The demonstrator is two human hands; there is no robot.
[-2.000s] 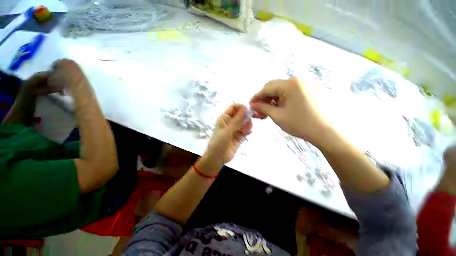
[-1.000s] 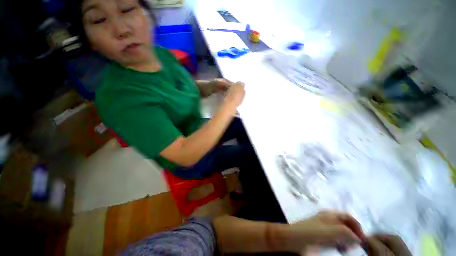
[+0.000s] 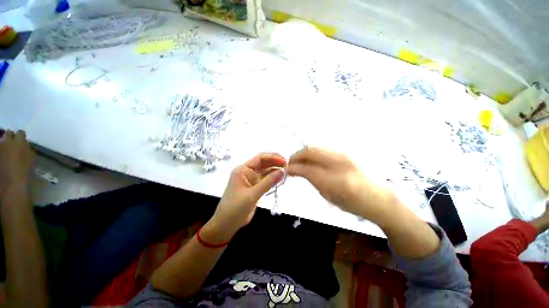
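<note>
My left hand (image 3: 250, 186) pinches a thin white cord (image 3: 276, 195) near the front edge of the bench. The cord hangs below the fingers with a small white end piece at its tip. My right hand (image 3: 328, 177) meets the left fingertips at the cord; its fingertips are partly hidden, but they seem to pinch it too. A compact pile of bundled white leads (image 3: 195, 129) lies left of my hands, with white knobs toward the bench edge.
A long cord hank (image 3: 90, 33) lies at the far left. Loose cords lie partly over a black smartphone (image 3: 446, 215) at right. Small grey parts (image 3: 466, 137) and a yellow basket (image 3: 539, 157) are beyond. A neighbour's arm shows at left, a red sleeve (image 3: 502, 258) at right.
The view has swung back from the neighbour in green at left to my bench area. Both my hands are again centred and together; the smartphone and right-hand cords are now visible.
</note>
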